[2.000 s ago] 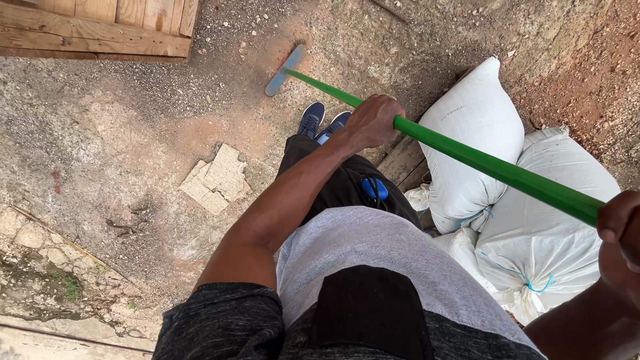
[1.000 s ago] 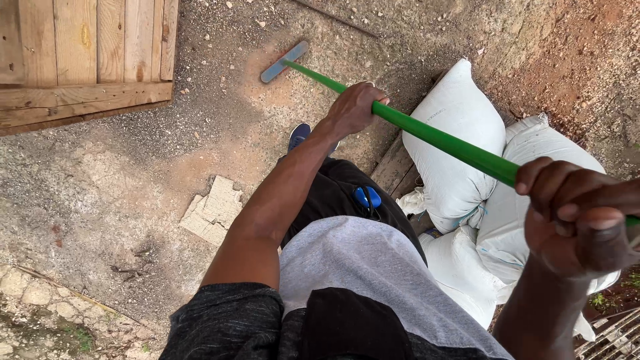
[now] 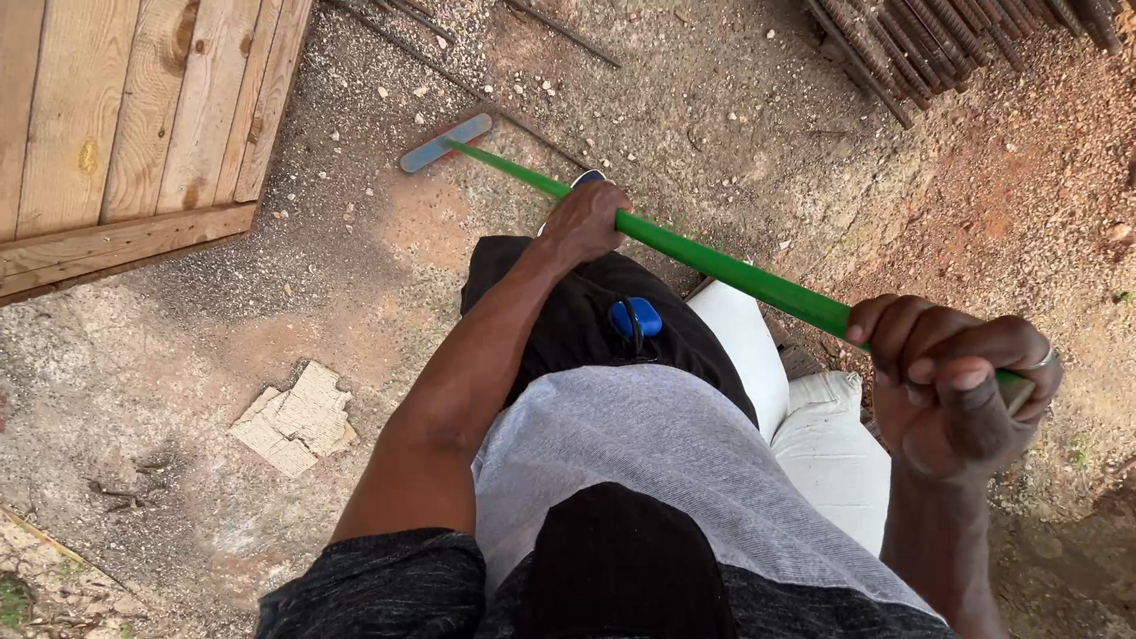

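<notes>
A long green handle runs from upper left to right across my body, ending in a flat blue-grey broom head on the gritty ground. My left hand grips the handle about midway, above my shoe. Near the handle's top end, at the right, my right hand is closed around it, with a ring on one finger. The bristles under the head cannot be made out. A blue object hangs at the waist of my black trousers.
A wooden plank structure stands at upper left. White filled sacks lie close by my right side. Rusty rebar is stacked at upper right, and a thin rod lies beyond the head. Broken tile-like pieces lie on the ground at left.
The view has shifted a lot, bringing the rebar stack into sight and hiding more of the sacks. Both hands keep hold of the green handle. One foot now shows farther forward, beside my left hand.
</notes>
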